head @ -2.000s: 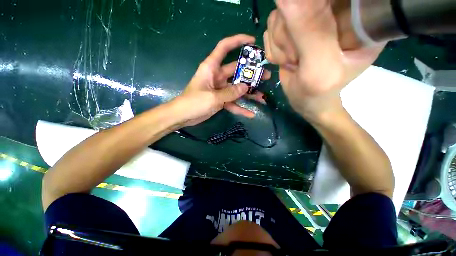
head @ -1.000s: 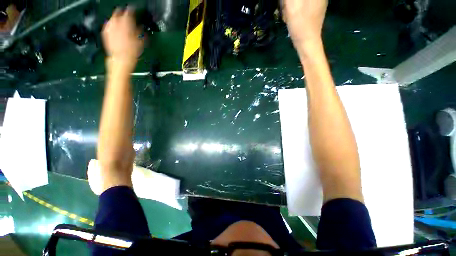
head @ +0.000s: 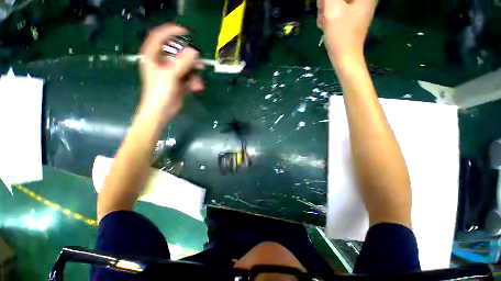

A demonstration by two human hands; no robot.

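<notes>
My left hand (head: 167, 71) is blurred, at upper left above the bench's far edge, its fingers curled around a small dark-and-white item (head: 173, 48), perhaps a circuit board. My right hand (head: 349, 24) is at the top, cut off by the picture's edge; whether it holds anything is hidden. A small blurred circuit board (head: 234, 161) with a yellow part lies on the green bench (head: 274, 186) between my forearms. A dark cable (head: 236, 130) lies just beyond it. Neither hand touches them.
A yellow-black striped divider (head: 231, 33) stands beyond the bench's far edge. Dark clusters lie on both sides of it. A large white sheet (head: 434, 164) is under my right forearm. A curled sheet (head: 176, 195) and another white sheet (head: 22, 129) are at left. A pale metal arm (head: 483, 90) is at right.
Since one second ago, a circuit board and cable have appeared on the bench. My left hand has moved right and nearer, with an item in its fingers. The grey cylinder seen earliest is out of view.
</notes>
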